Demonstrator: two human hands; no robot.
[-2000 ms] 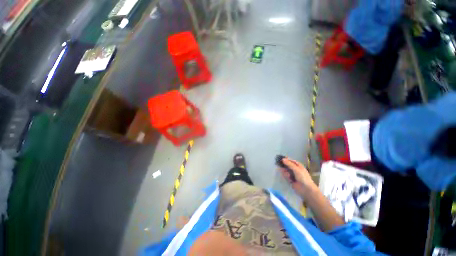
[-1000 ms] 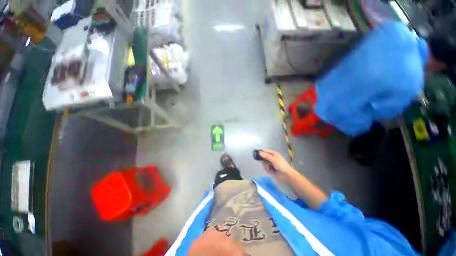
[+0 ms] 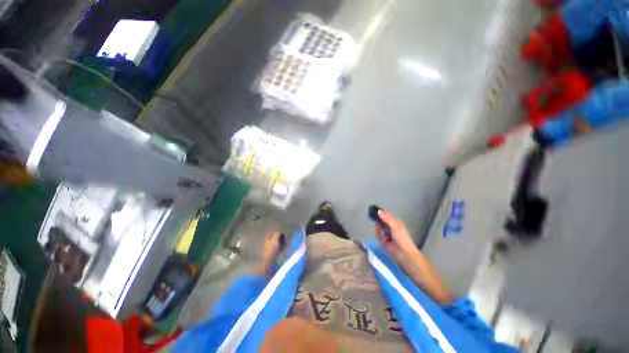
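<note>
My right hand [image 3: 398, 236] is right of my legs, at about waist height. Its fingers are closed round a small black piece [image 3: 374, 213] that sticks out at the fingertips. My left hand [image 3: 271, 252] is left of my legs, small and blurred. A small dark thing [image 3: 281, 240] shows at its fingers and appears to be held. What the two pieces are cannot be told.
Grey floor [image 3: 386, 131] runs ahead. White trays with round parts [image 3: 296, 69] and a white crate [image 3: 272, 164] stand ahead left. A bench with white equipment [image 3: 103, 241] is left. A grey-white cabinet [image 3: 479, 200] is close right. Red stools [image 3: 555, 96] and people in blue [image 3: 614, 103] are far right.
The view has moved forward along the aisle and turned. The cabinet is now close on the right. My left hand has come into view; my right hand still holds the black piece.
</note>
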